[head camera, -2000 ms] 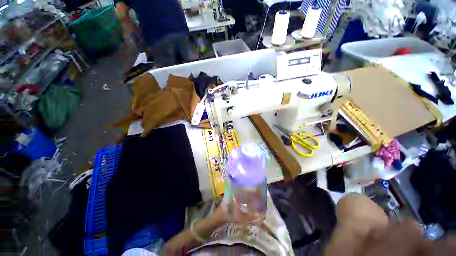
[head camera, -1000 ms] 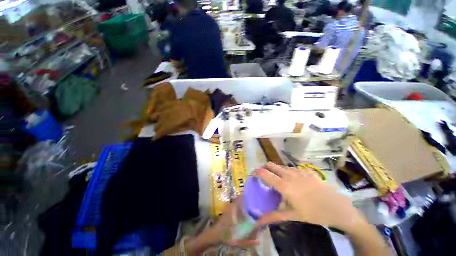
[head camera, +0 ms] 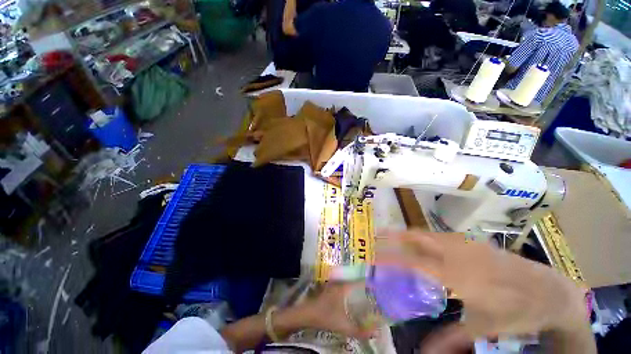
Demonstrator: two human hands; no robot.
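A clear plastic bottle point(head camera: 360, 304) with a purple lid point(head camera: 407, 294) is tilted in front of the sewing machine, its lid towards the right. My left hand point(head camera: 322, 310) is closed around the bottle body. My right hand point(head camera: 495, 280) is blurred; its fingers lie along the upper side of the lid and its thumb side is below, with the lid between them. The white JUKI sewing machine point(head camera: 450, 169) stands just behind the hands. Its needle area is beside yellow PIT tape point(head camera: 331, 231). The hands and bottle hide the front of the table.
Black fabric panels point(head camera: 242, 225) lie over a blue basket point(head camera: 156, 256) at left. Brown fabric point(head camera: 294, 131) is heaped in the white bin point(head camera: 394, 107) behind. A brown strip point(head camera: 413, 209) lies right of the needle, cardboard point(head camera: 595, 225) at far right. Two people sit or stand beyond.
The view has shifted, so the machine and basket show further right. My right hand came from lower right to the lid. The bottle, upright earlier, now tilts with its lid to the right.
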